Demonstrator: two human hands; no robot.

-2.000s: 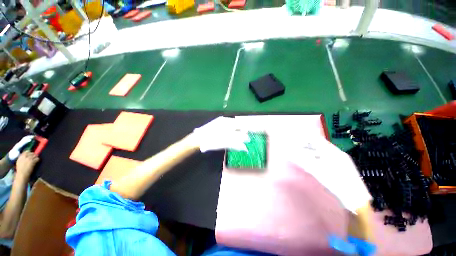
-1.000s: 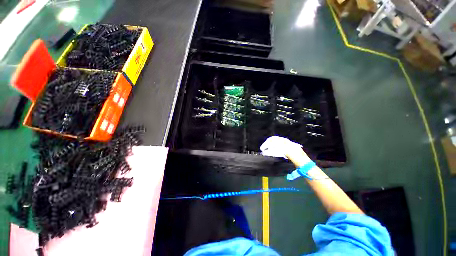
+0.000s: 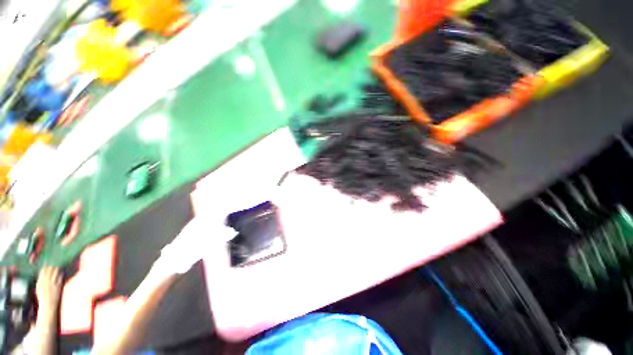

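A square black housing (image 3: 260, 239) with a shiny inside lies on the pink foam mat (image 3: 326, 277). My left hand (image 3: 196, 241), in a white glove, holds the housing at its left edge; the fingertips are blurred. A white patch at the bottom right corner looks like my gloved right hand (image 3: 590, 348); it is cut off by the picture's edge, and what its fingers do cannot be seen. Just above it, green boards (image 3: 604, 249) stand in the dark board tray, blurred.
A heap of black comb-like pieces (image 3: 382, 156) lies on the mat's far side, beside an orange and yellow parts box (image 3: 479, 118). Orange-red foam pads (image 3: 87, 284) lie at left, near another person's hand (image 3: 48, 286). A black case (image 3: 340, 38) is on the green belt. A blue cord (image 3: 461, 308) crosses below the mat.
The view has swung back left from the board tray to the mat. My left hand is in view again, now at a black housing. My right hand has shifted to the bottom right corner.
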